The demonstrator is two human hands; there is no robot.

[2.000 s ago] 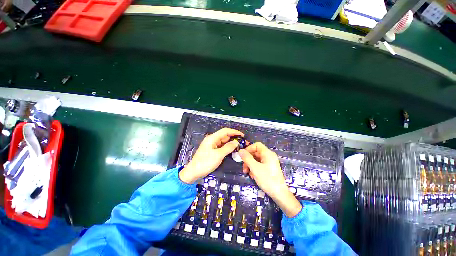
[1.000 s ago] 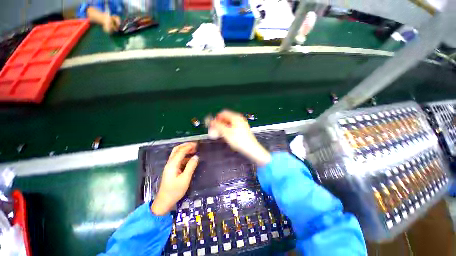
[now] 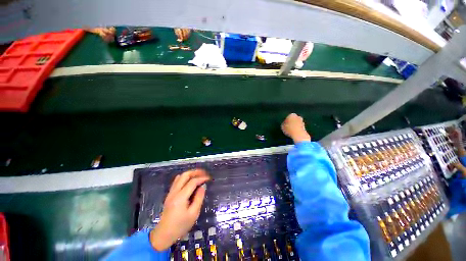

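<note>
My left hand [image 3: 181,210] rests over the left part of the black component tray [image 3: 161,181], fingers loosely bent and apart, nothing seen in it. My right hand [image 3: 295,127] is over the dark green conveyor belt [image 3: 168,114], back of the hand up and fingers curled under; whether they hold anything is hidden. A small dark module [image 3: 238,123] with a pale spot lies on the belt left of it. Two smaller modules lie nearer the tray, one at left [image 3: 206,141] and one at right [image 3: 260,137]. Flex-circuit modules [image 3: 239,243] with amber middles fill the tray's near rows.
Clear blister trays [image 3: 352,184] with amber strips are stacked at right. A metal post [image 3: 375,108] slants above them, under a shelf beam [image 3: 255,23]. A red-orange divided tray [image 3: 25,76] is far left, a red bin's edge [image 3: 4,237] near left. Other people's hands show far left and right.
Two seconds ago both hands met over the tray at a small dark part. They have parted; my right hand has reached out over the belt and moved right. The view has also shifted.
</note>
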